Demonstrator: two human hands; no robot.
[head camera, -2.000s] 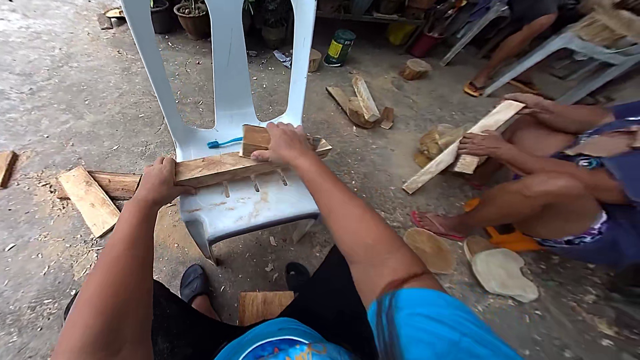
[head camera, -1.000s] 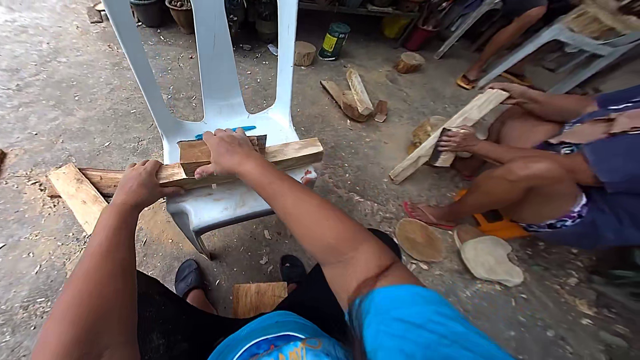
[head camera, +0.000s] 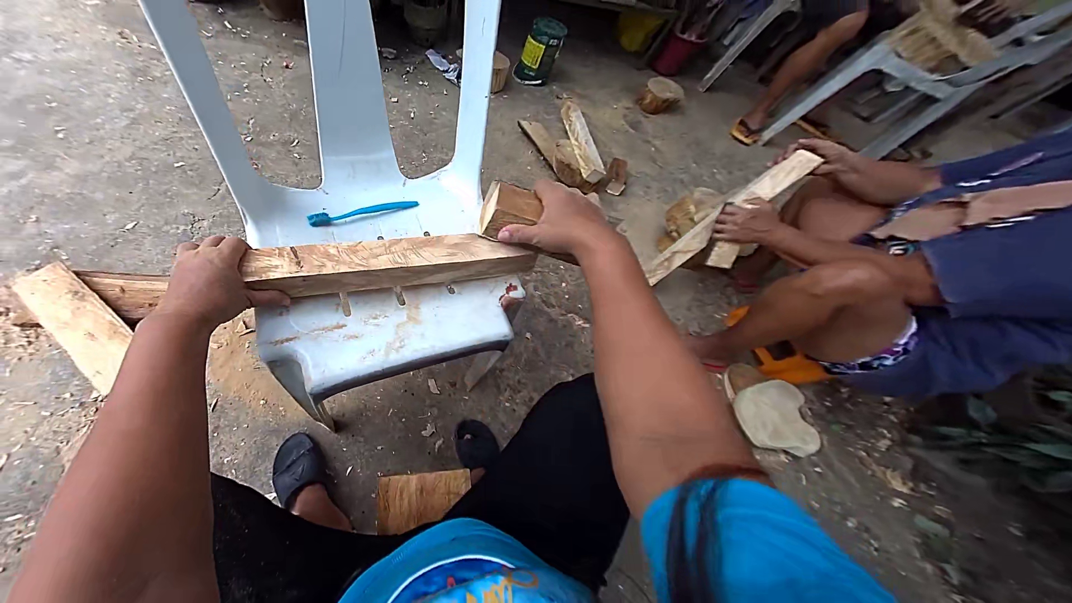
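A long squared piece of wood (head camera: 385, 261) lies across the seat of a light-blue plastic chair (head camera: 352, 172). My left hand (head camera: 209, 280) grips its left end, thumb along the near face. At the right end my right hand (head camera: 565, 219) holds a wooden block (head camera: 508, 209), which rests on the top face of the long piece; its underside is hidden. Behind the long piece, a blue toothbrush (head camera: 363, 213) lies on the seat.
Boards (head camera: 75, 322) lie crossed on the ground at left. Another person (head camera: 846, 276) sits at right, holding a wooden strip (head camera: 737, 213). Wood offcuts (head camera: 582, 142), a green can (head camera: 540, 52) and a wood slab (head camera: 775, 417) are on the ground. Another plastic chair (head camera: 921, 79) stands at upper right.
My right hand and the block have slid right along the long piece, from near its middle one second ago to its right end. My left hand stays on the left end.
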